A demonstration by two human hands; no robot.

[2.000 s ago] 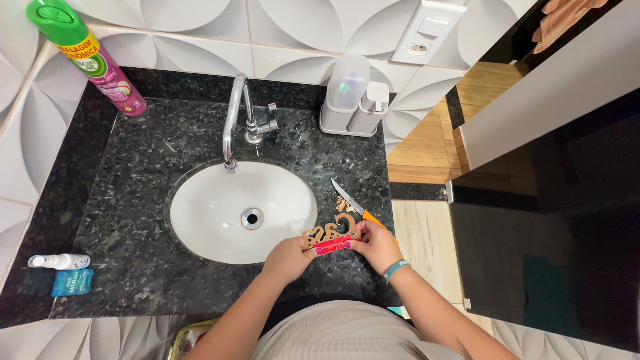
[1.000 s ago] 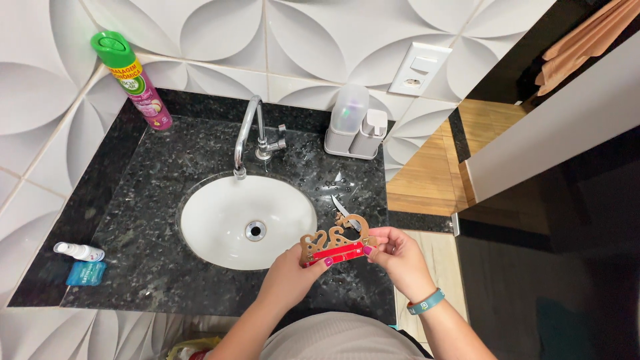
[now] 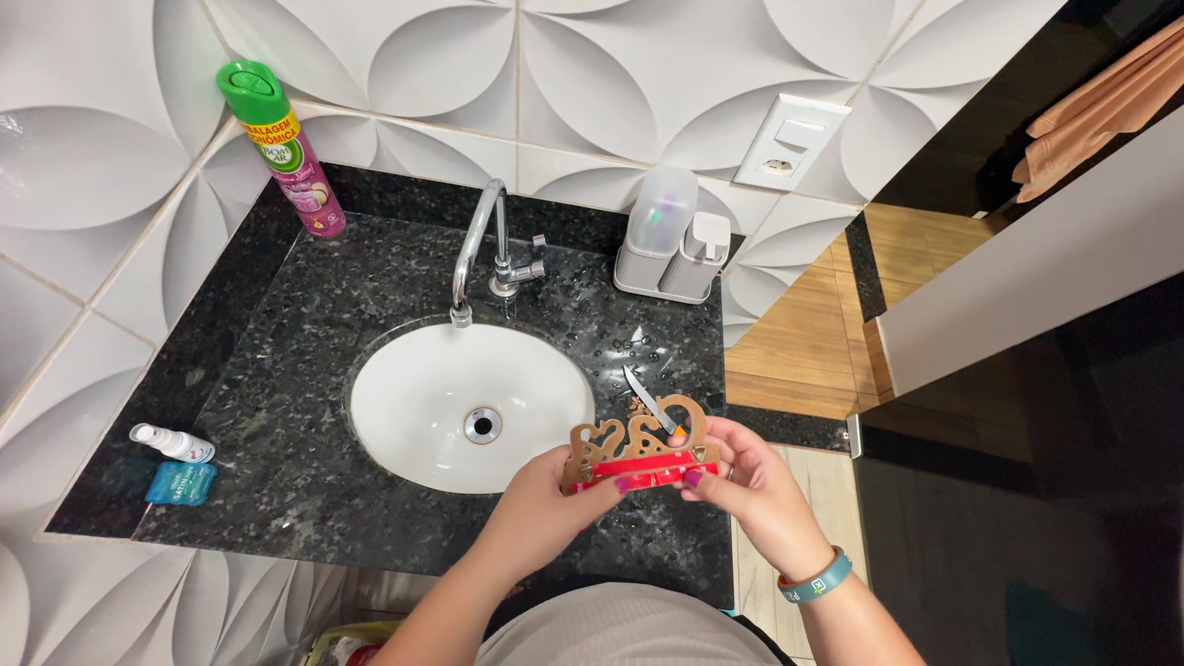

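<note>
A brown cut-out scrollwork plaque (image 3: 638, 444), seemingly of wood, is held between both hands above the counter, right of the basin's front. Two red strips run along its lower part, with small metal pieces near the ends. My left hand (image 3: 555, 499) grips its left end, thumb on the lower red strip. My right hand (image 3: 749, 476) grips the right end, thumb also on the red. Behind the plaque a knife (image 3: 652, 400) with an orange handle lies on the granite, its handle mostly hidden. Small brown bits (image 3: 638, 405) lie beside the blade.
The white oval basin (image 3: 416, 407) and chrome faucet (image 3: 481, 250) are left of the plaque. A soap dispenser set (image 3: 671, 250) stands at the back right, an air-freshener can (image 3: 287, 157) at the back left. A small white bottle (image 3: 173, 442) and blue packet (image 3: 181, 483) lie far left.
The plaque, once partly covered by my right hand with its face angled, now shows its red strips more fully. Both hands remain on it.
</note>
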